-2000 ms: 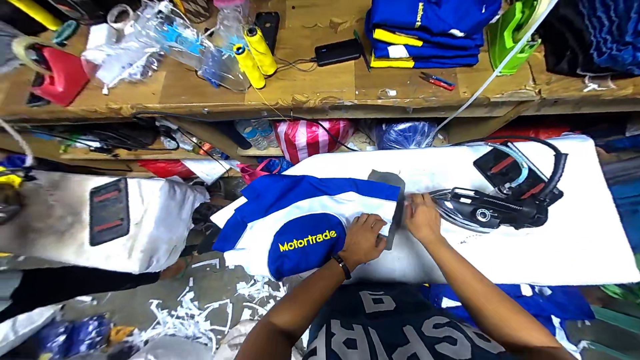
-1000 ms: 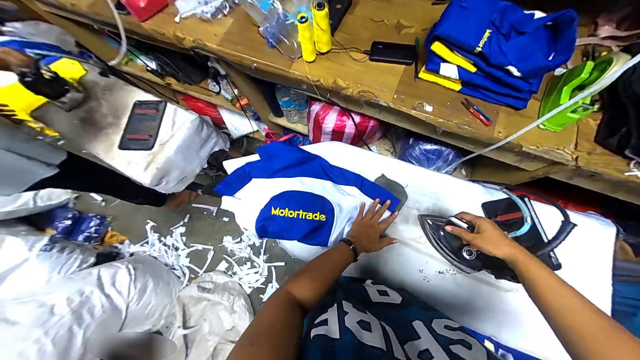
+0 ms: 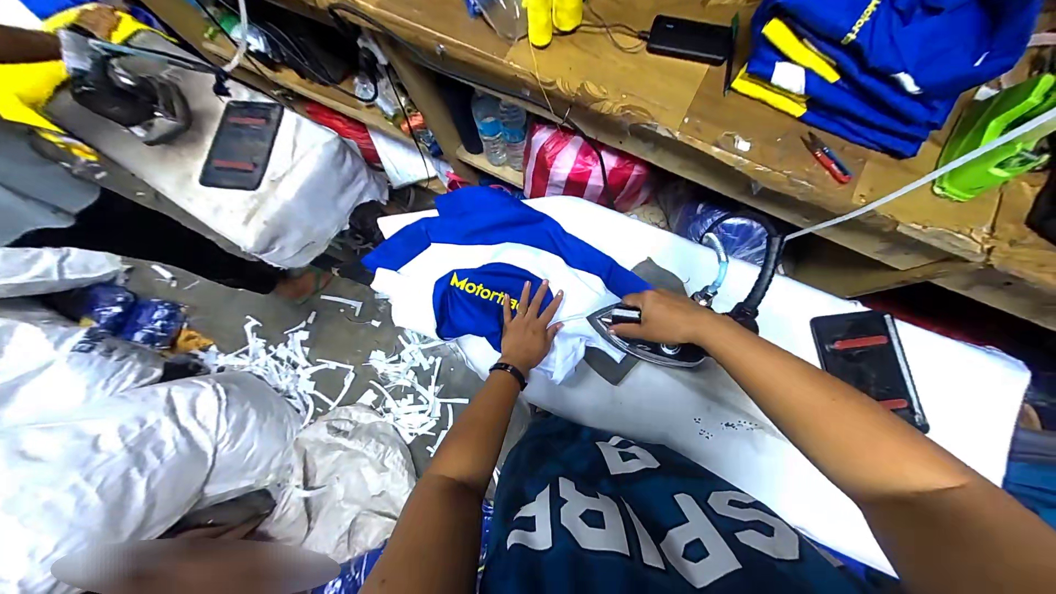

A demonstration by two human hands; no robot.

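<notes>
A blue and white garment (image 3: 528, 239) with yellow lettering lies on the white padded ironing board (image 3: 767, 412). My left hand (image 3: 530, 326) rests on it with fingers spread, partly over the lettering. My right hand (image 3: 660, 318) grips the handle of a steam iron (image 3: 672, 355), whose tip touches the garment's right edge. A grey piece of cloth (image 3: 609, 365) lies partly beneath the iron. To the right on the board is a black iron rest (image 3: 870, 363) with red strips.
Another person's hand holds an iron (image 3: 132, 103) at the upper left board. The wooden bench (image 3: 660, 99) holds folded blue garments (image 3: 866, 74), thread snips (image 3: 827, 159) and a green plastic thing (image 3: 990, 140). White sacks (image 3: 148, 445) and scraps lie at the lower left.
My right hand, holding nothing clear on the iron two seconds ago, has taken its handle and brought it from the rest to the garment's edge. My left hand has moved onto the blue lettered part.
</notes>
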